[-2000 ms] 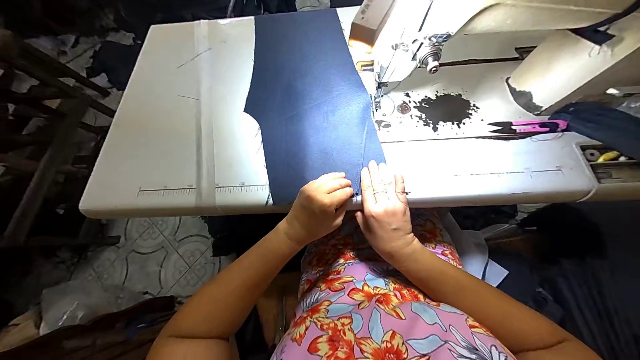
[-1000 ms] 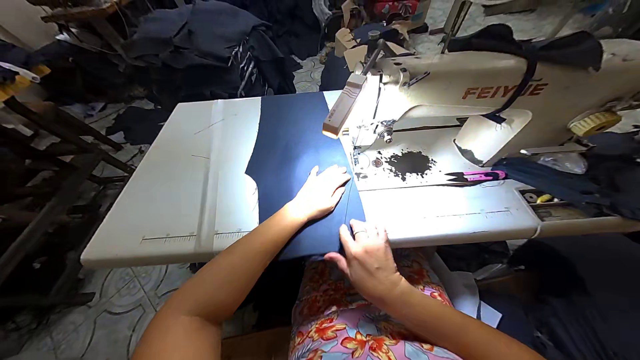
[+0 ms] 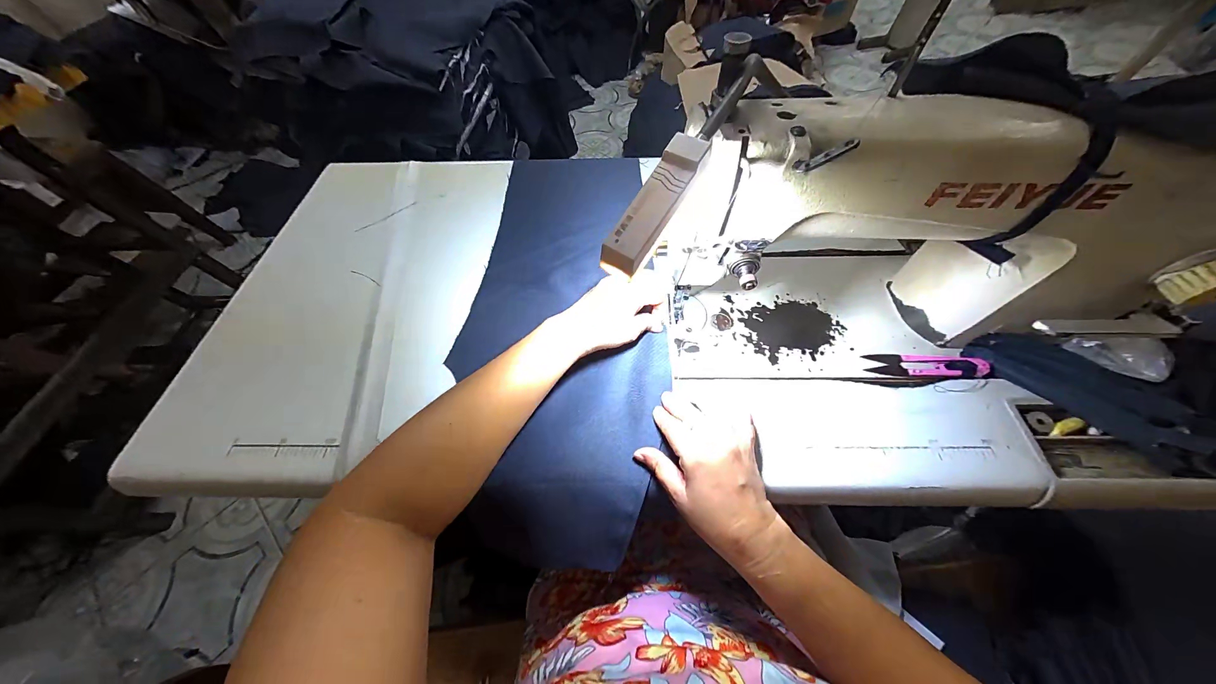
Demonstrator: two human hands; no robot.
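A long piece of dark blue fabric (image 3: 570, 408) lies on the white sewing table (image 3: 275, 332), its right edge along the needle area of a Feiyue sewing machine (image 3: 855, 180) and its near end hanging over the front edge. My left hand (image 3: 613, 313) rests on the fabric just left of the presser foot, fingers partly curled and lit by the lamp (image 3: 655, 204). Nearer to me, my right hand (image 3: 708, 456) lies at the fabric's right edge with its fingers spread, thumb on the cloth and the rest over the table. No cloth is clearly pinched in either hand.
Pink-handled thread snips (image 3: 936, 367) lie on the machine bed right of a dark worn patch (image 3: 788, 328). Dark cloth (image 3: 1073, 389) and a small open compartment with a bobbin (image 3: 1040, 420) are at the right. Piles of dark fabric (image 3: 380, 76) stand behind the table.
My left hand has moved from the table's front edge up the fabric to beside the presser foot. The fabric now hangs farther over the front edge. The view has shifted upward.
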